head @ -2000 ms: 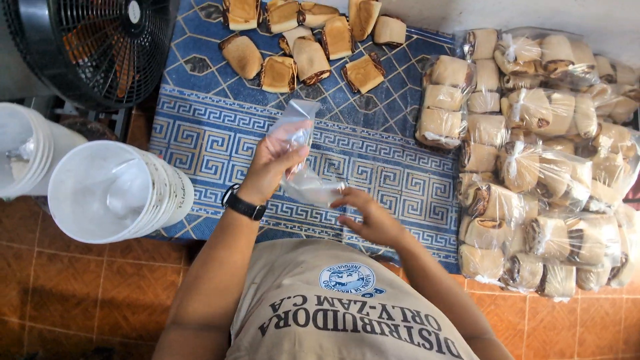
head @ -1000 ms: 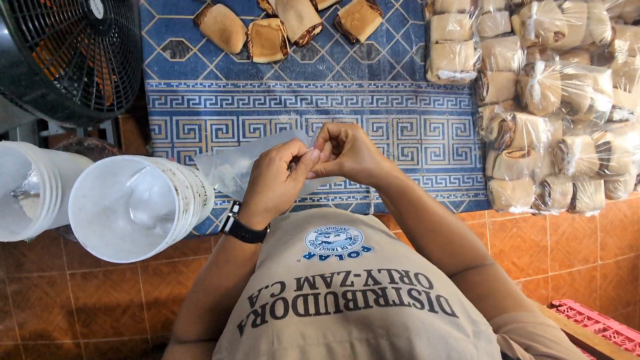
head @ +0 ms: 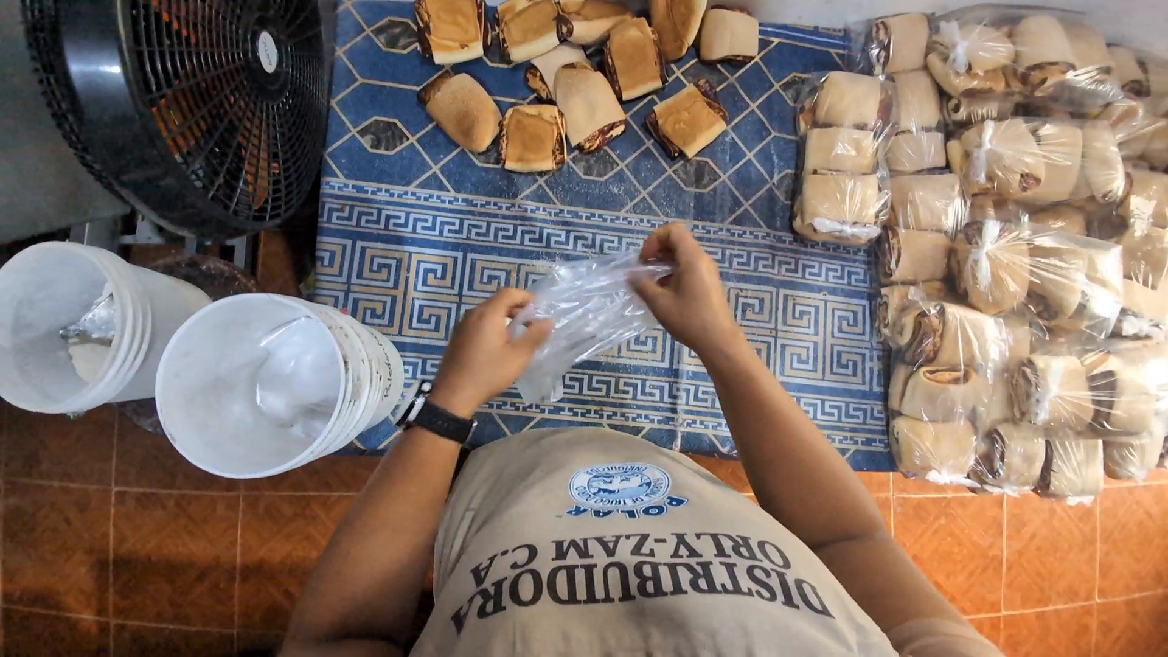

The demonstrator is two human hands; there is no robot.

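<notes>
Between my two hands a clear plastic bag (head: 589, 315) is stretched out over the patterned blue tablecloth (head: 803, 310). My left hand (head: 497, 347), with a black watch at the wrist, pinches one side of the bag between thumb and fingers. The other side is pinched by my right hand (head: 680, 283). No bread shows in the bag. Beyond my hands, several loose filled bread rolls (head: 589, 105) lie at the far part of the cloth. Clear bags packed with similar rolls (head: 999, 246) are stacked to the right.
At the left stand a white plastic bucket (head: 255, 383) with something clear inside and another white bucket (head: 64, 328) holding a pale substance. A black fan (head: 210, 100) is behind them. The table's near edge runs by my apron, above an orange tiled floor (head: 173, 538).
My hands were together at the bag one second ago and are now apart, with the bag spread between them. The view has shifted since then, showing more of the loose rolls.
</notes>
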